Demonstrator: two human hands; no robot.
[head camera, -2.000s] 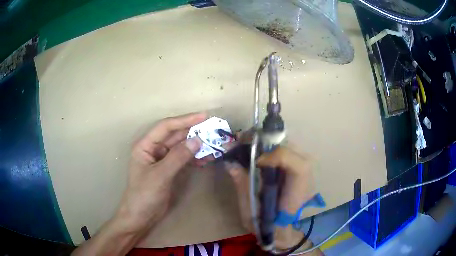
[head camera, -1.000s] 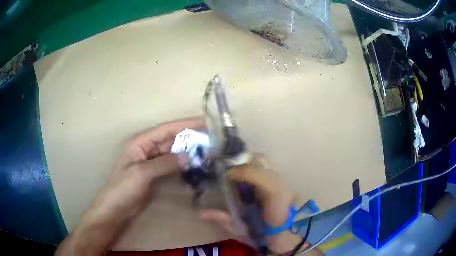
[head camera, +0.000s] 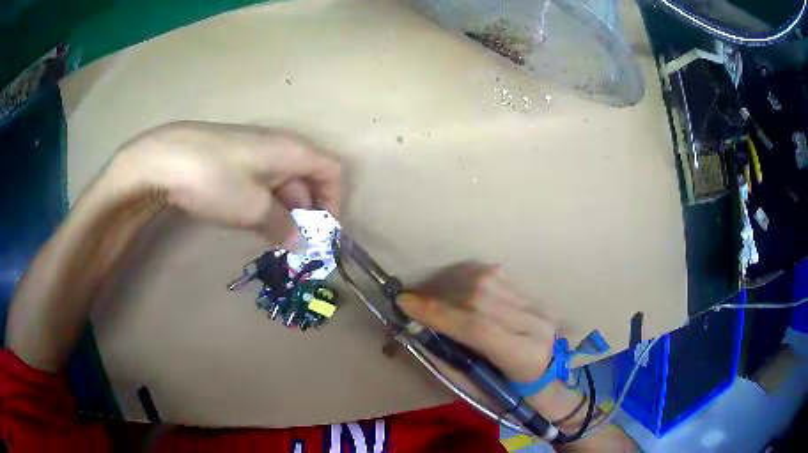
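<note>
My left hand (head camera: 239, 181) holds the white plate (head camera: 317, 243) by its upper left edge between thumb and fingers. The black plug pin piece (head camera: 268, 268) and the green circuit board (head camera: 288, 303) with a yellow transformer (head camera: 321, 307) hang below and left of the plate. My right hand (head camera: 483, 314) holds the soldering iron (head camera: 447, 349) like a pen. The iron's metal tip and thin curved feed tube reach the plate's right edge; whether the tip touches is hard to tell. A blue strap is on my right wrist.
The tan cardboard sheet (head camera: 443, 177) lies under my hands. The cloudy fume hood (head camera: 567, 53) stands at the top, with shiny solder bits (head camera: 523, 95) below it. A metal stand with a tan pad (head camera: 709, 172) is at right. A blue crate (head camera: 687, 372) is at lower right.
The iron has swung down from pointing up, and its tip is now at the plate. My left hand has moved to above the plate. The circuit board and pin piece now show below it.
</note>
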